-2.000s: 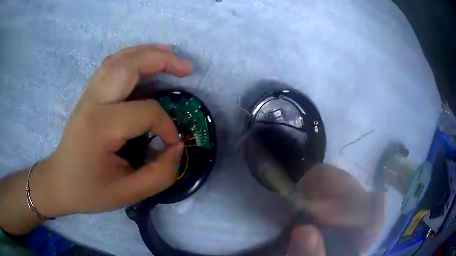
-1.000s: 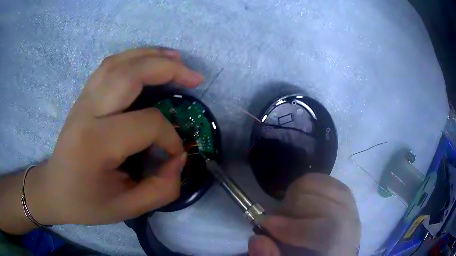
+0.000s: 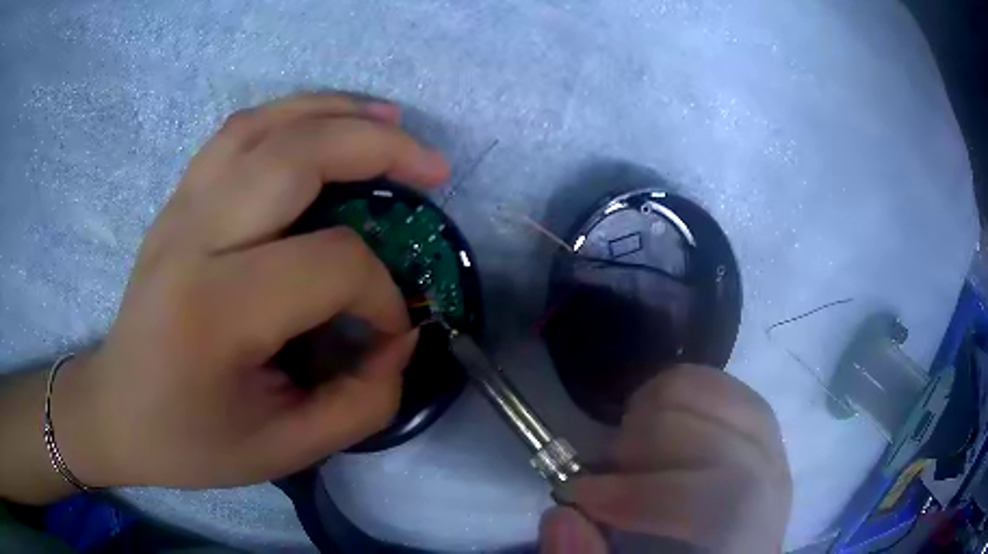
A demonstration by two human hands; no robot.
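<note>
My right hand [image 3: 683,465] holds the soldering iron [image 3: 509,406], its tip at the lower edge of the green circuit board [image 3: 433,254]. The board sits in the open black left ear cup [image 3: 468,233]. My left hand [image 3: 260,292] lies over that cup's left side, thumb and index finger pinched on thin lead wires [image 3: 420,306] at the board's edge, beside the iron's tip. The fingertips partly hide the wires. The other ear cup [image 3: 650,292], glossy black with a thin wire across it, lies to the right, partly behind my right hand.
The headband [image 3: 309,506] curves out at the bottom. The solder spool [image 3: 883,373] stands at the right with a thin strand [image 3: 810,314] near it. A blue tray [image 3: 867,525] is at the far right. All work lies on a white foam sheet [image 3: 433,54].
The soldering iron came from over the right ear cup, blurred, to the board beside my left fingertips and stays there. My left hand keeps its pinch.
</note>
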